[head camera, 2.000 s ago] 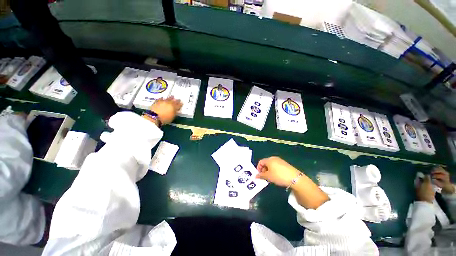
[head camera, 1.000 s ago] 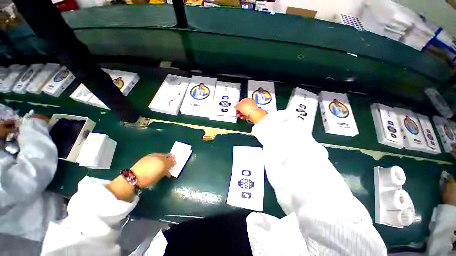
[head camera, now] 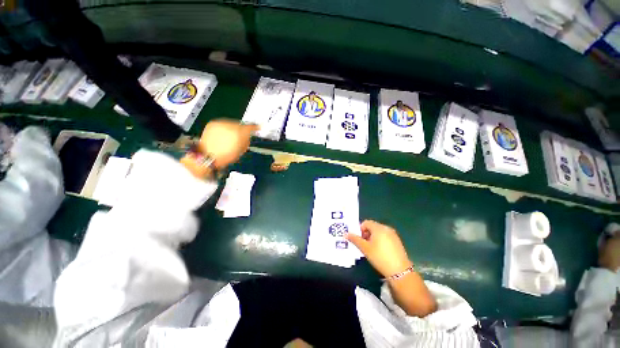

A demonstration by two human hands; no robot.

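Observation:
A small pile of long white leaflets with dark round marks lies in front of me, slightly fanned. My right hand is at its right edge, thumb and finger pinching the top leaflet. My left hand is raised over the front of the box lane, its fingertips near the lower end of a white box; it is blurred and I cannot tell if it holds anything. A loose pile of small white cards lies below it. Other boxes in the row show a coloured emblem or a dark-marked leaflet.
An open box with a dark inside and a white card stack stand at left, beside a neighbour's sleeve. White rolls stand at right, near another person's hand. A dark post crosses the upper left.
My left hand has moved from the small cards up to the boxes. My right hand has come back from the boxes to the leaflets. The view has shifted, and the cards are spread more.

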